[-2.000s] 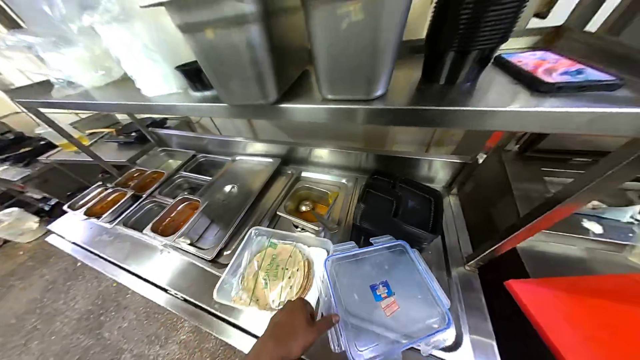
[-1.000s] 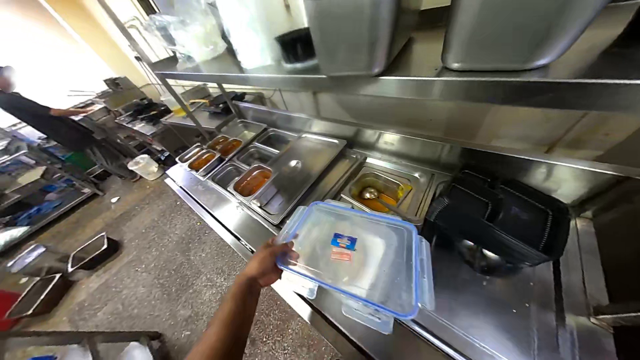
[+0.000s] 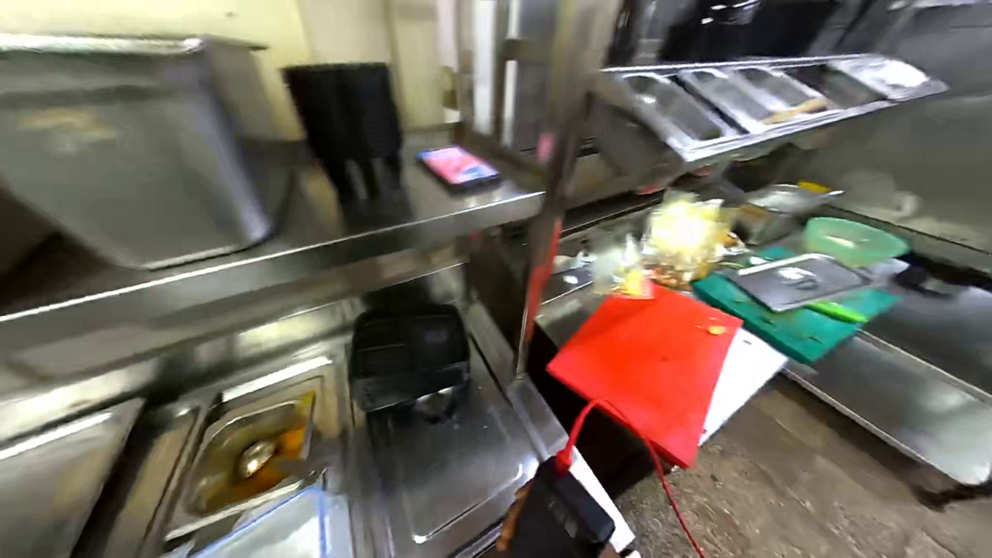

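Note:
My right hand (image 3: pixel 515 518), mostly hidden, has its fingers at the left side of a black device (image 3: pixel 564 515), which looks like a power bank, at the bottom edge. A red cable (image 3: pixel 573 438) is plugged into its top. My left hand is out of view. At the bottom left shows the corner of a clear plastic container lid with a blue seal (image 3: pixel 287 527); what holds it is hidden. Just behind the lid, a metal pan (image 3: pixel 232 457) holds orange-brown liquid and a ladle (image 3: pixel 256 457). Black plastic containers (image 3: pixel 411 349) sit right of that pan.
Above runs a steel shelf (image 3: pixel 333 240) with a large metal container (image 3: pixel 116 155), stacked black cups (image 3: pixel 345 124) and a phone (image 3: pixel 459 167). Right of the shelf post (image 3: pixel 562 155) lie a red cutting board (image 3: pixel 647 364) and a green one (image 3: pixel 806 322) bearing a metal lid (image 3: pixel 798 279).
The view has swung right. The lid, held by my left hand earlier, now shows only a corner at the bottom left. The black device and red cable have come into view.

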